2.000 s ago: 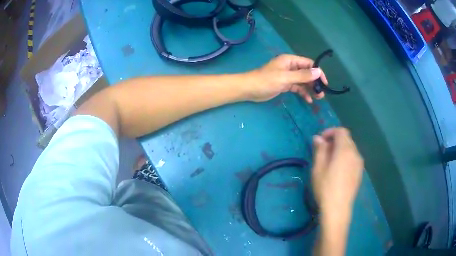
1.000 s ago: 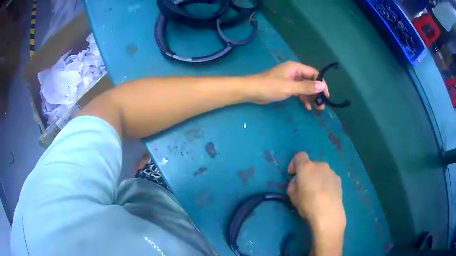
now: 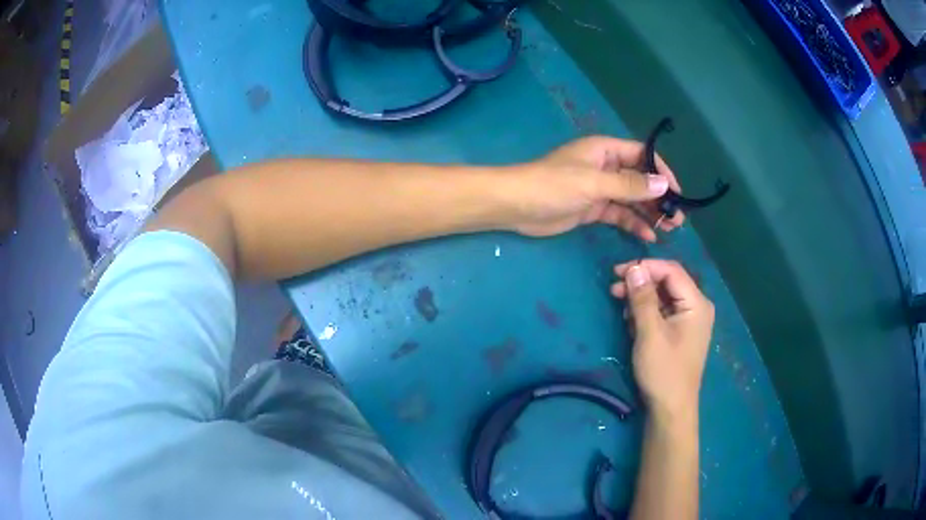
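Observation:
My left hand (image 3: 609,188) holds a small black C-shaped yoke (image 3: 701,197) by its mid-curve between thumb and fingers, over the bench edge beside the green belt, its open side facing right. My right hand (image 3: 670,320) is just below, thumb and index finger pinched on a hair-thin dark line, perhaps the cable; it is hard to see. A black headband (image 3: 489,439) lies on the bench left of my right forearm, with a small curved yoke (image 3: 601,485) at its lower right, partly hidden by the forearm and cut by the frame.
A headband stack (image 3: 391,114) with a yoke lies on the blue-green bench (image 3: 406,295) at the top. The green belt (image 3: 782,264) runs along the right. A blue parts bin (image 3: 828,56) is beyond it. A carton with white film (image 3: 132,173) stands on the floor at left.
My right hand dropped toward the headband, then rose to just below my left hand. The headband has shifted down and left. My left hand, still holding the yoke, moved slightly down and right.

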